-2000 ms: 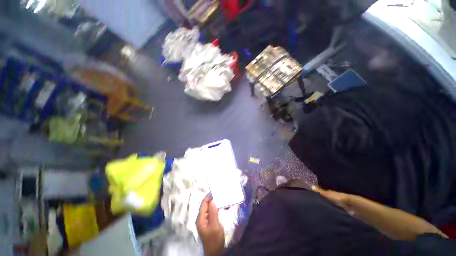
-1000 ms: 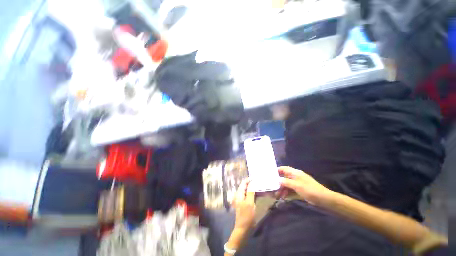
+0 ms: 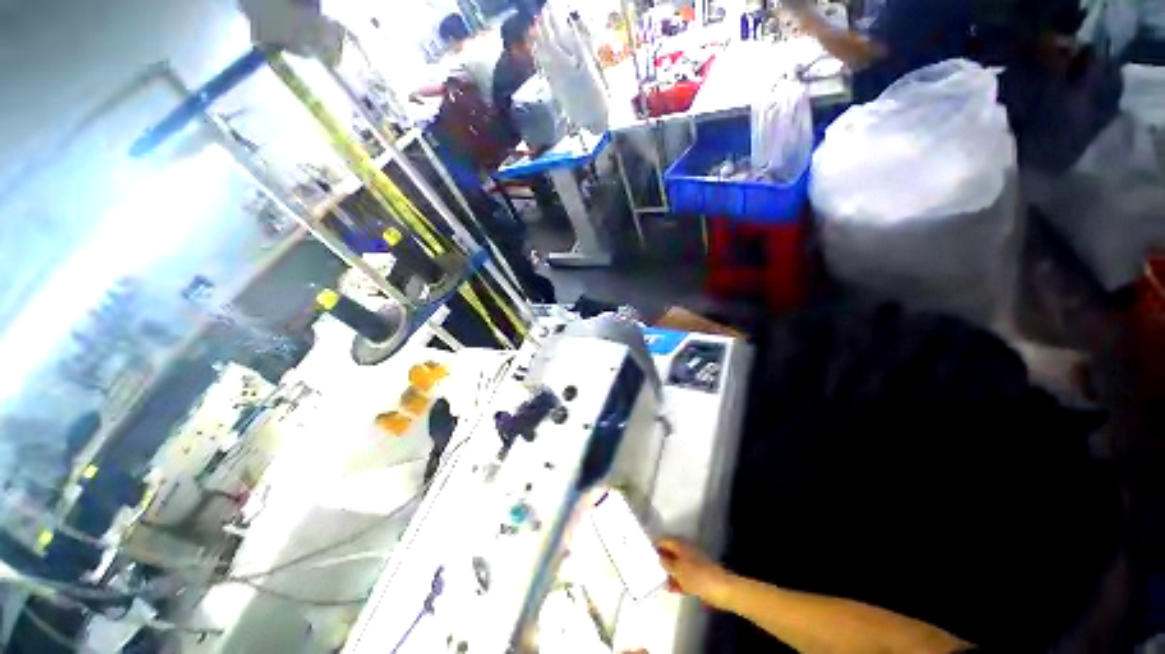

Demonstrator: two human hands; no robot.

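A smartphone (image 3: 624, 543) with a bright white screen is over the machine table, beside the sewing machine head. My right hand (image 3: 687, 569) grips its right edge, and my forearm comes in from the lower right. My left hand cannot be made out. The white sewing machine head (image 3: 517, 492) runs from the centre to the bottom edge, with a dark glossy control panel (image 3: 613, 422). The needle area cannot be made out.
A parts tray (image 3: 698, 365) is at the table's far end. A dark thread cone (image 3: 364, 319) is on a stand to the left. Beyond are a blue crate (image 3: 738, 194) on a red stool, a large white sack (image 3: 913, 192) and several people. Black cloth (image 3: 894, 473) lies right.
The view has swung from the floor and table onto the machine. The phone is now over the table in my right hand. My left hand, on the phone before, is no longer seen there.
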